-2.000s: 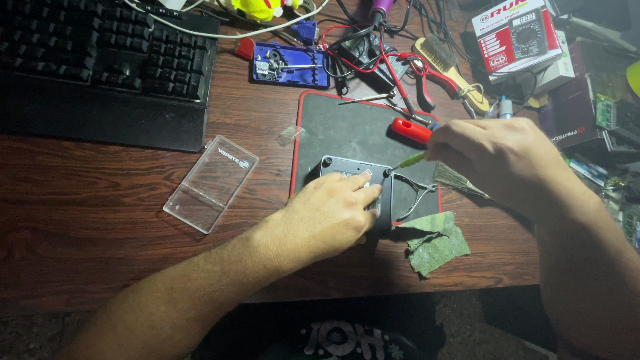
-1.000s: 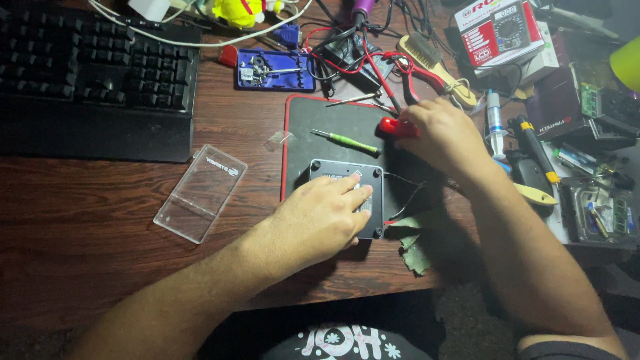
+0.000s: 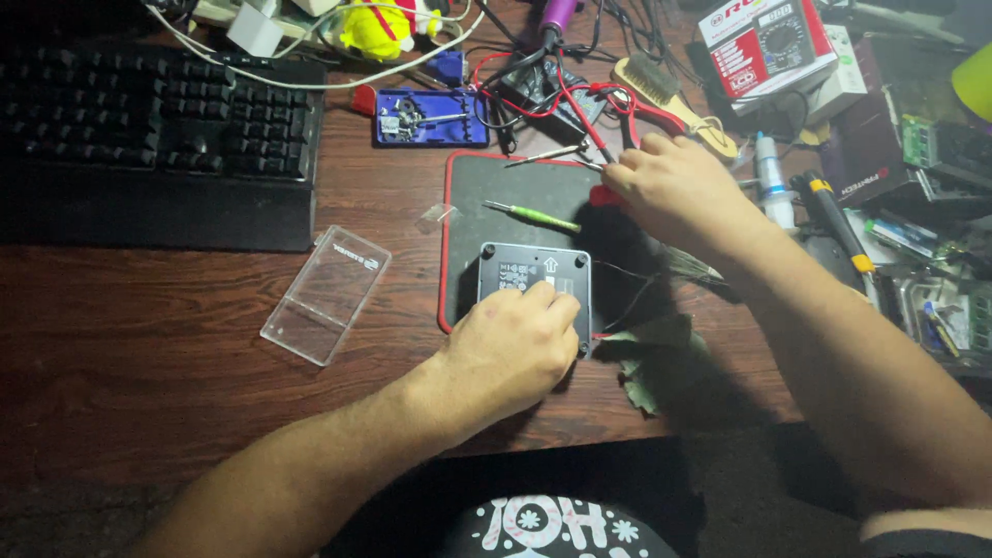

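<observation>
My left hand [image 3: 518,341] rests on a small square dark device [image 3: 571,298] with rubber feet and a printed underside, its fingers curled over the lower part. Up and to the right, my right hand [image 3: 670,178] is at the mat's upper right edge, fingertips by a thin metal tool tip [image 3: 590,165] and a red probe lead [image 3: 593,128]; whether it grips either is unclear. A red object [image 3: 606,195] shows partly under this hand. On the black red-edged mat [image 3: 496,182] lies a green-handled screwdriver [image 3: 535,216]. Another slim metal tool [image 3: 546,155] crosses the mat's top edge.
A clear plastic cover [image 3: 325,298] lies left of the mat, below the keyboard [image 3: 225,147]. A blue tray [image 3: 432,136] holds small metal parts. At the right are a wooden brush [image 3: 674,101], a multimeter box [image 3: 767,50], a syringe [image 3: 772,174] and a green cloth [image 3: 659,341].
Two seconds ago my right hand held the green screwdriver at the device's corner; now the screwdriver lies on the mat. The right hand has moved up past the red object. My left hand stays on the device.
</observation>
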